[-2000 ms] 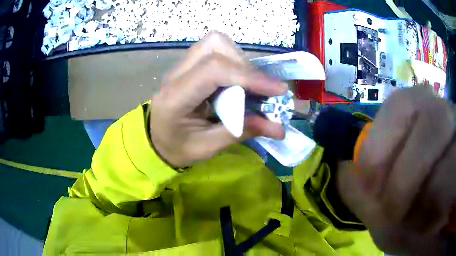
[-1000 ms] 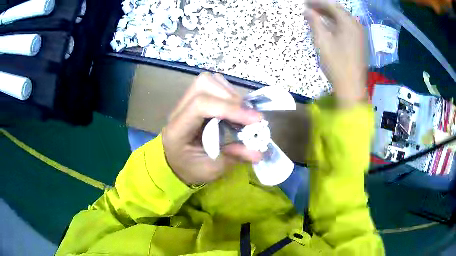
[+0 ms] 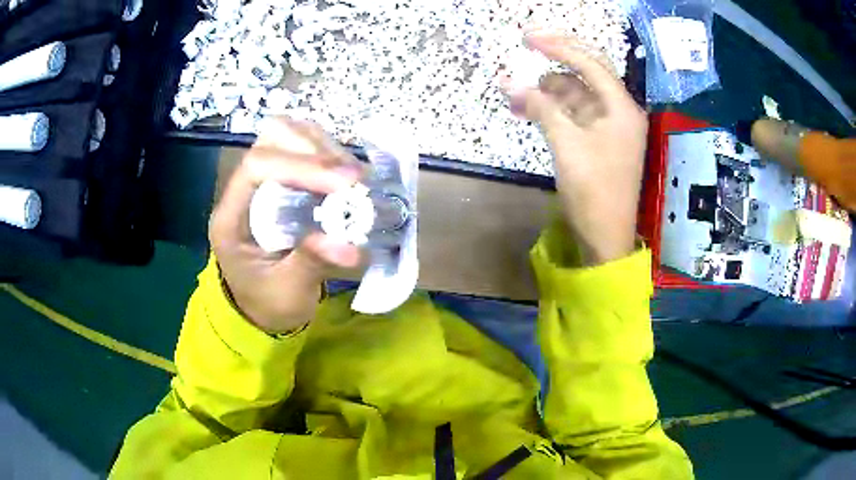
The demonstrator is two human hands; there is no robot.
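Observation:
My left hand [image 3: 282,220] holds a white folding tripod base [image 3: 387,281] with its legs spread. The round white hub [image 3: 345,215] faces me between thumb and fingers, with a small dark hole in its centre. My right hand [image 3: 587,117] is raised over the parts tray [image 3: 507,175], its thumb and finger pinched on what looks like a small white plastic part [image 3: 527,71]; the part is blurred. The electric screwdriver [image 3: 826,164] is at the right edge, not held.
Small plastic parts [image 3: 450,84] cover the tray, with larger white parts [image 3: 230,66] at its left. A black rack [image 3: 80,187] with white cylinders stands at left. The screw feeder [image 3: 727,211] on its red base and a clear bag [image 3: 678,56] are at right. A tan board [image 3: 479,234] lies before the tray.
My right hand has let go of the screwdriver and moved to the tray, now over its right part with fingers pinched. My left hand has moved left and turned the tripod base.

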